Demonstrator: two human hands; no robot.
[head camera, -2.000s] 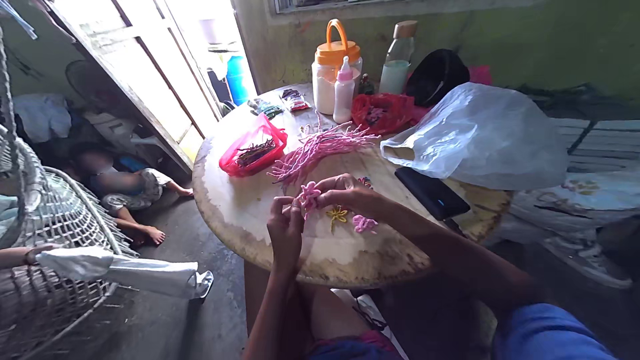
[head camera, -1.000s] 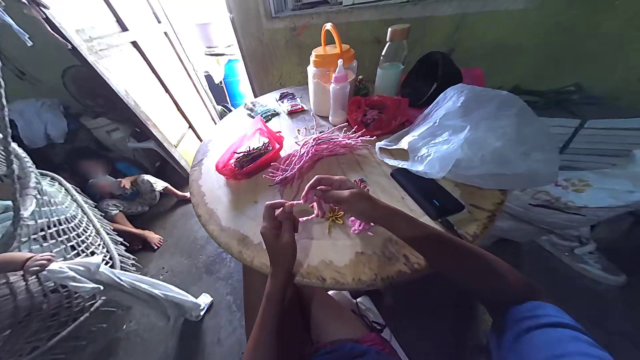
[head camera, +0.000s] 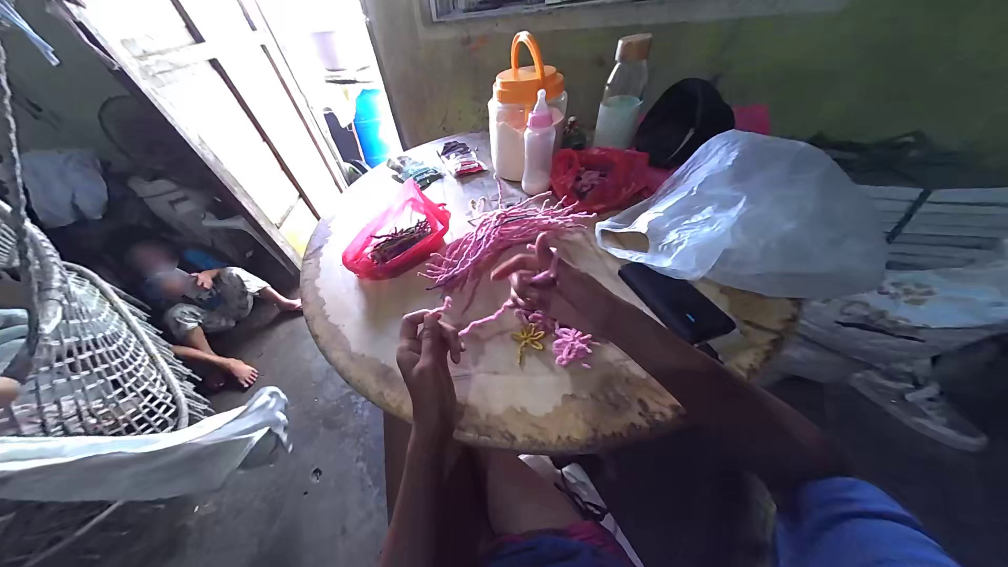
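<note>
My left hand (head camera: 429, 342), above the near left part of the round table (head camera: 346, 346), pinches one end of a pink fuzzy stem (head camera: 487, 319). The stem runs up to my right hand (head camera: 543, 283), whose fingers are bent around its other part. Under my right hand is a pink looped piece, partly hidden. A yellow looped flower (head camera: 528, 339) and a pink looped flower (head camera: 572, 346) lie on the table just below. Behind my hands spreads a bundle of pink fuzzy stems (head camera: 504, 232).
Around the table stand a red bag of dark stems (head camera: 398, 240), an orange-lidded jar (head camera: 508, 134), a baby bottle (head camera: 539, 150), a glass bottle (head camera: 620, 110), a red bag (head camera: 598, 181), a clear plastic bag (head camera: 740, 213) and a black phone (head camera: 677, 303). A person (head camera: 209, 303) sits on the floor at left.
My hands were close together at the pink piece; they are now farther apart, with a length of pink stem between them. My right hand has moved up and right.
</note>
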